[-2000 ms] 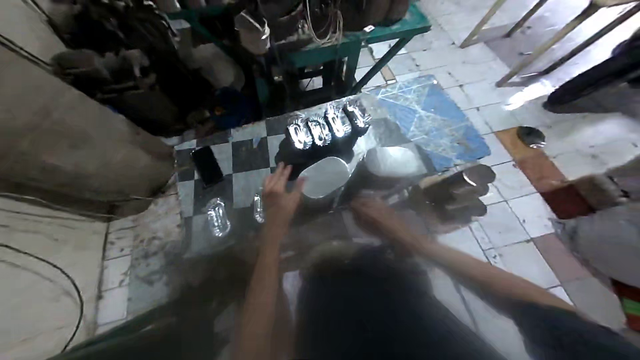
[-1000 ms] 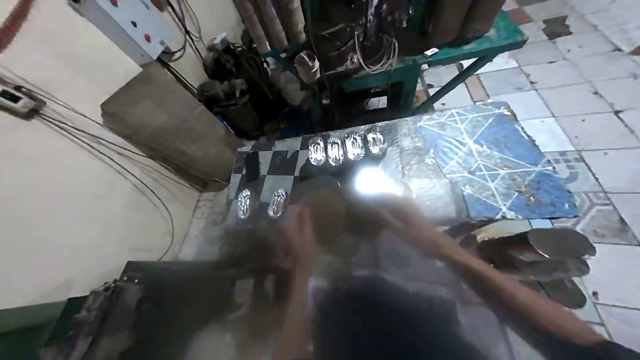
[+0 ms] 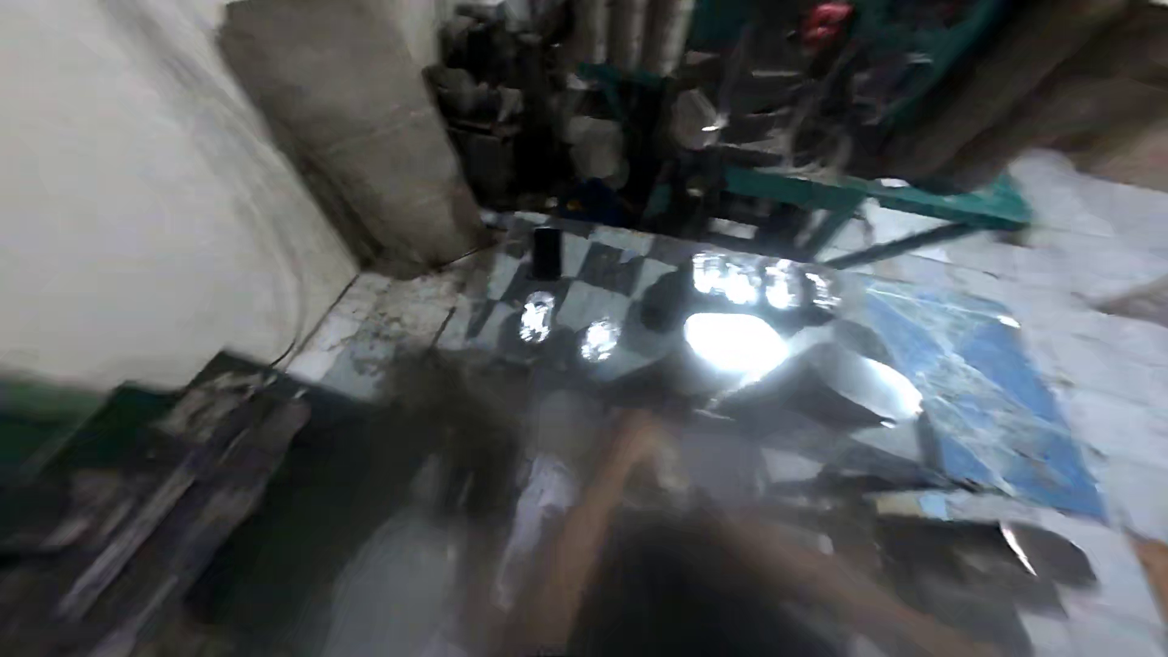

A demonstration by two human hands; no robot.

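Note:
Strong blur covers both hands. My left hand (image 3: pixel 643 438) is low in the middle, below two shiny oval metal pieces (image 3: pixel 537 317) (image 3: pixel 600 339); whether it holds anything is not clear. My right hand (image 3: pixel 730 520) is a faint smear close to my body, its fingers hidden in the blur. Beyond the hands, a bright rounded metal sheet or plate (image 3: pixel 735 342) lies on the checkered surface, and another rounded metal piece (image 3: pixel 867 383) is to its right. Several shiny oval pieces (image 3: pixel 766 280) stand in a row at the far edge.
A dark phone-like object (image 3: pixel 547 254) lies at the far left corner. Stacked dark cylindrical pieces (image 3: pixel 985 557) sit at the lower right, near a blue patterned panel (image 3: pixel 995 383). A green metal bench (image 3: pixel 967 205) stands behind. A brown board (image 3: pixel 351 119) leans on the wall.
Both hands have moved from beside the rounded metal pieces back toward my body. The view has swung about.

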